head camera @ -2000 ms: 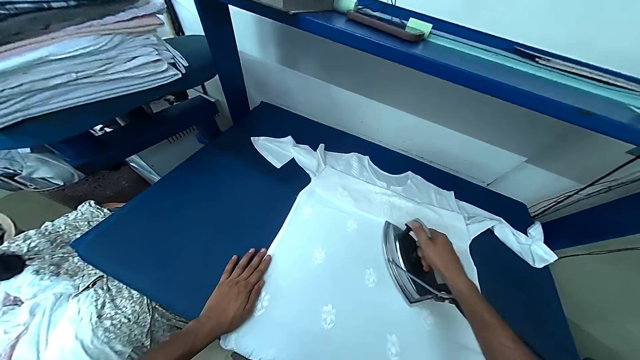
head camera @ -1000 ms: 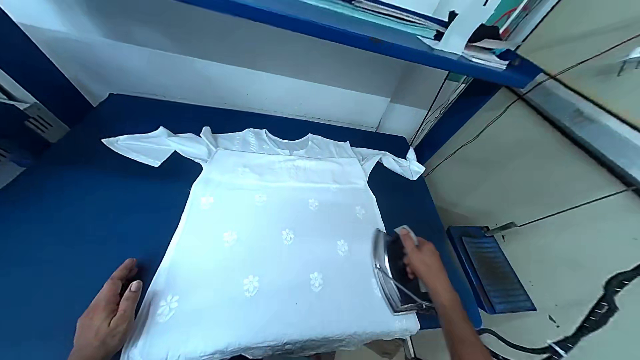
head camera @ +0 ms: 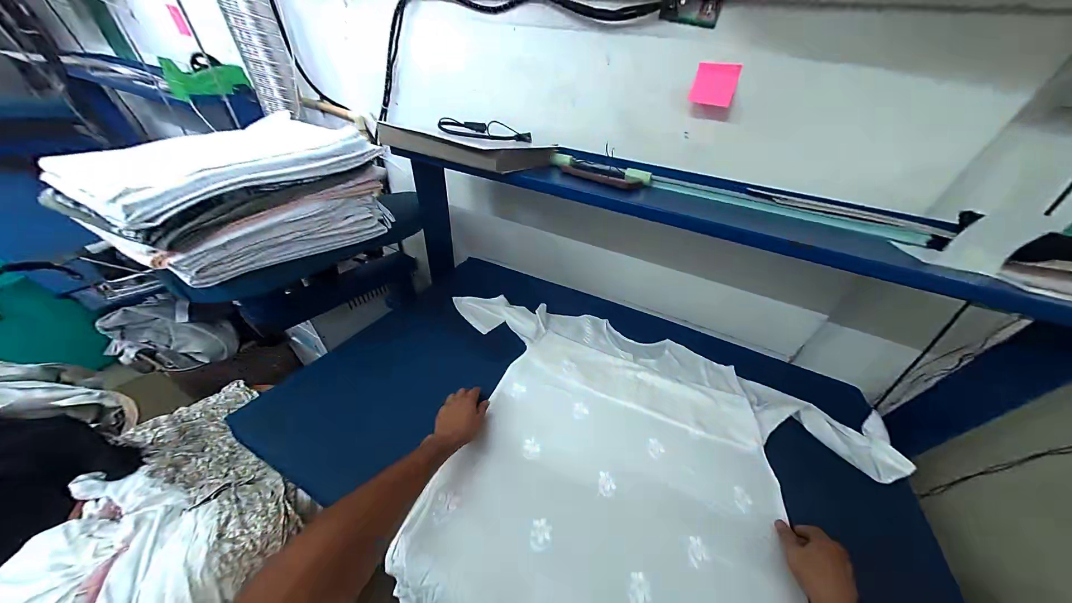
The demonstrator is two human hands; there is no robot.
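Note:
A white embroidered long-sleeved garment point(head camera: 620, 452) lies spread on a table with a dark blue cover point(head camera: 368, 385), its neckline toward the wall. My left hand point(head camera: 461, 416) rests at the garment's left side edge, fingers slightly curled; whether it pinches the fabric cannot be told. At the right side edge, my right hand point(head camera: 816, 557) has its thumb and fingers on the cloth and grips it. The garment's lower end runs out of the bottom of the view. No iron shows in the present view.
A stack of folded cloths point(head camera: 226, 201) stands on a blue padded board at the left. Loose clothes point(head camera: 201, 469) are heaped at lower left. Behind the table runs a blue shelf point(head camera: 712, 209) with a flat box point(head camera: 469, 149) and papers. Cables hang at the right.
My right hand has let go of the iron it held on the garment and now grips the garment's right edge. My left hand is now at the left edge. The view has swung left.

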